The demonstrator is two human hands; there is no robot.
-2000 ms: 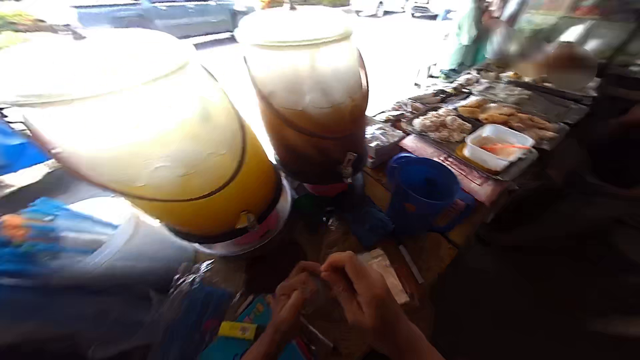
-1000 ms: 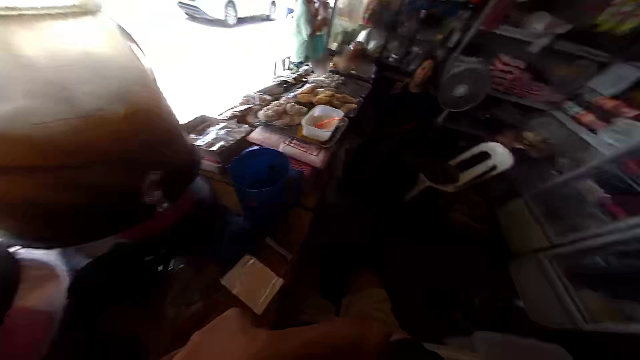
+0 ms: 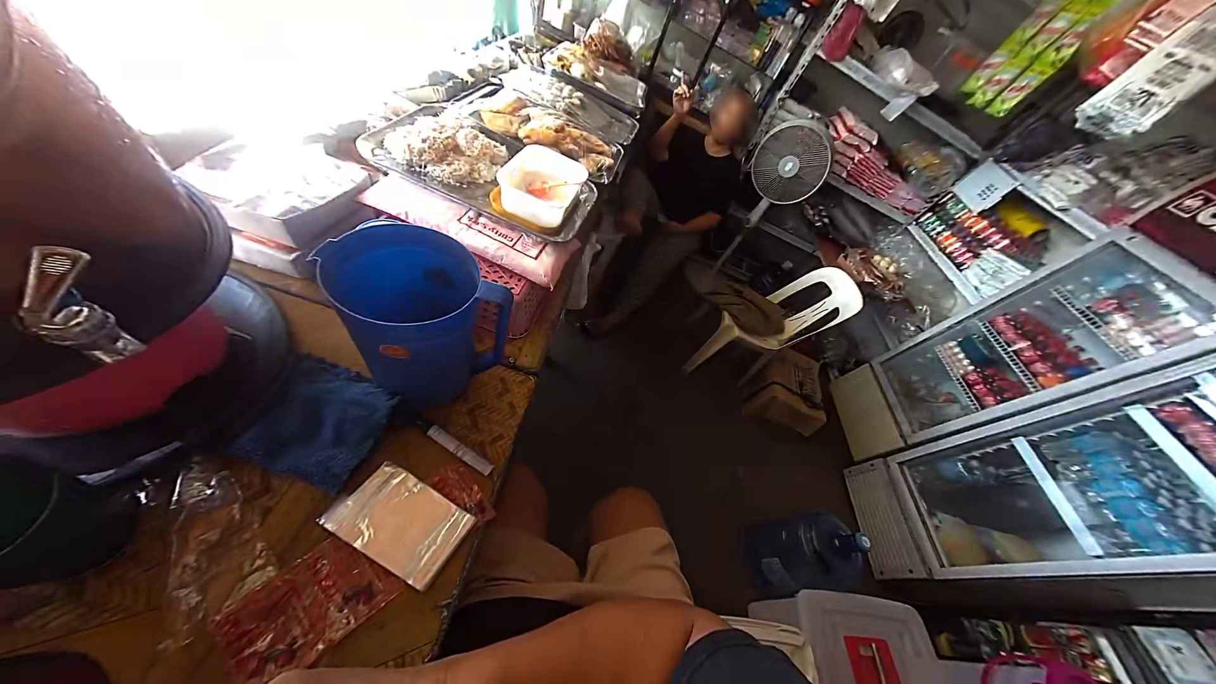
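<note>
My right forearm crosses the bottom edge of the view, reaching toward the left over my lap; its hand is cut off by the frame. My left hand is out of view too. On the wooden table by my arm lie a red patterned plastic packet (image 3: 309,608) and a wrapped, pale flat pack (image 3: 399,524). A small white tube (image 3: 460,450) lies beyond them, near the table's edge. Behind these stand a blue plastic pitcher (image 3: 408,313) and a folded blue cloth (image 3: 309,423), beside a large drink dispenser with a tap (image 3: 71,318).
Trays of fried food (image 3: 442,152) and a white tub (image 3: 541,185) stand at the table's far end. A person (image 3: 698,176) sits beyond, near a standing fan (image 3: 790,163) and a white plastic chair (image 3: 822,299). Glass-door fridges (image 3: 1054,475) and a water jug (image 3: 807,551) are at right.
The view has swung far to the right. Two seconds ago both my hands were together over the table, fingers pinched; now neither hand shows.
</note>
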